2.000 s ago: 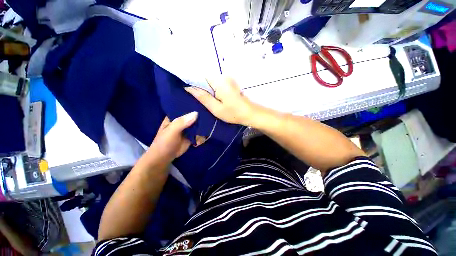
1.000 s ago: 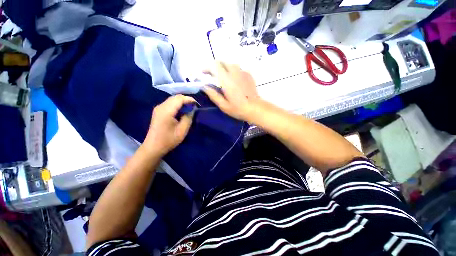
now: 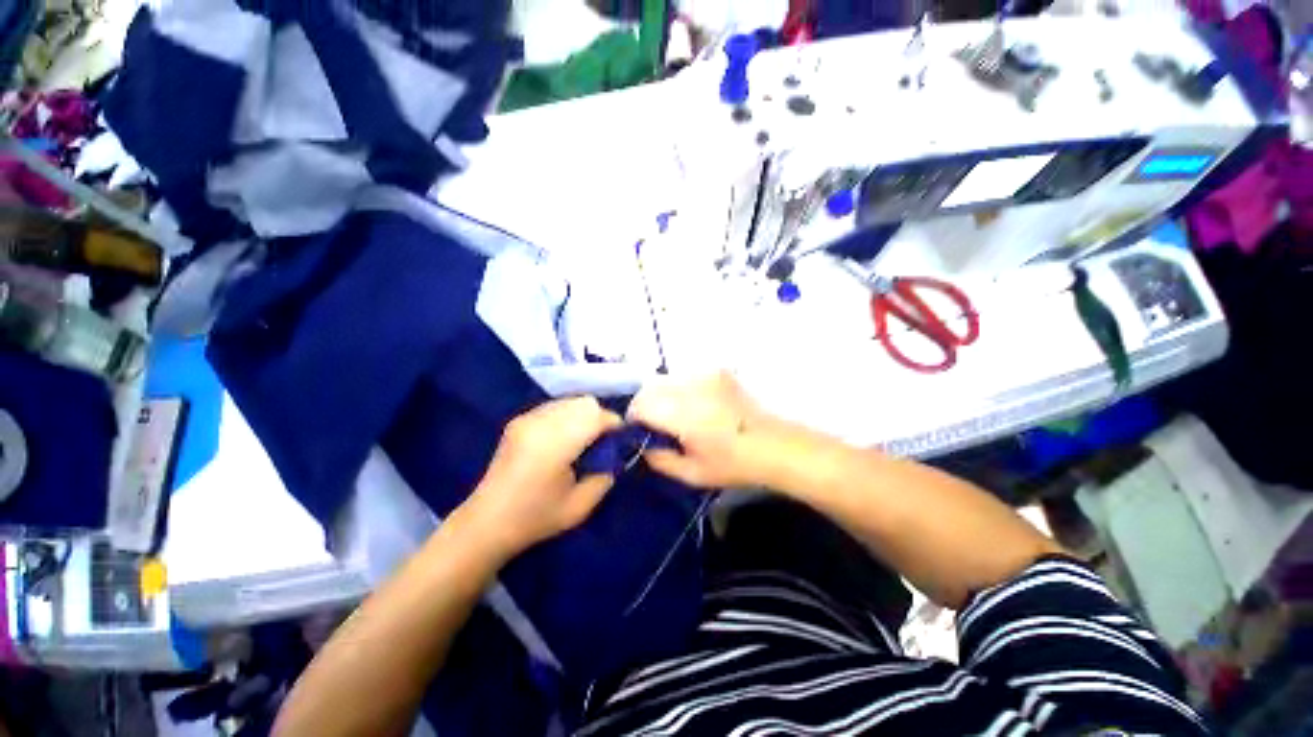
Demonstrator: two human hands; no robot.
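A large navy garment panel (image 3: 360,331) with paler grey-blue parts lies left of the needle and hangs over the table's front edge to the lap. My left hand (image 3: 552,468) and my right hand (image 3: 706,432) pinch the navy cloth close together at the front edge, fingertips nearly touching. A grey-blue piece (image 3: 519,303) lies just behind my hands. A thin pale thread (image 3: 671,554) hangs on the cloth below my right hand. The presser foot area (image 3: 752,267) is behind my hands, with no cloth seen under it.
The white sewing machine (image 3: 864,130) stands at the back right. Red-handled scissors (image 3: 926,323) lie right of the needle, and a dark green cloth tie (image 3: 1100,328) lies farther right. More navy and grey fabric (image 3: 295,101) is heaped at the back left. A green cloth (image 3: 590,72) is behind.
The view has tilted up, showing more of the machine. My hands have come together on the navy cloth. The grey-blue piece behind them has changed its folds.
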